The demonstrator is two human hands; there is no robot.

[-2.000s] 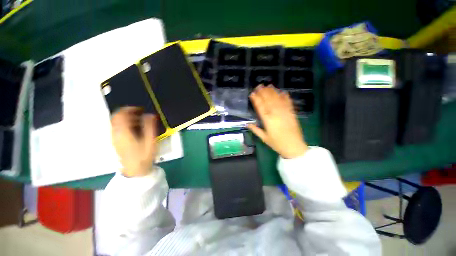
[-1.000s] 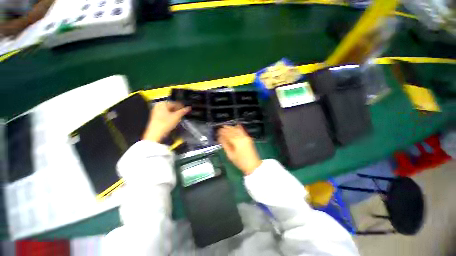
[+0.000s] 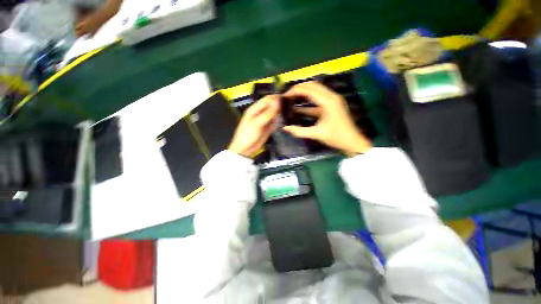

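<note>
My left hand [image 3: 256, 126] and my right hand [image 3: 330, 119] meet over the glossy black cover plates [image 3: 356, 101] on the bench. Their fingers are bent and the fingertips are close together. Something dark shows between them, but blur hides whether either hand grips a plate. A clear plastic sheet [image 3: 287, 144] shows below the hands. A black phone case [image 3: 296, 231] lies at the bench's front edge over my lap, with a green circuit board [image 3: 280, 186] in its upper part. Neither hand touches this case.
Black yellow-edged back skins [image 3: 216, 126] lie on a white board [image 3: 139, 199] at left. A pale tray [image 3: 80, 184] of black cases stands far left. Stacked cases [image 3: 445, 145], one topped by a green board, stand at right beside a blue box [image 3: 378, 62] of beige pieces.
The left hand has moved from the back skins to the cover plates. Both hands are now closer together, with the right fingers bent instead of flat. The camera view has shifted.
</note>
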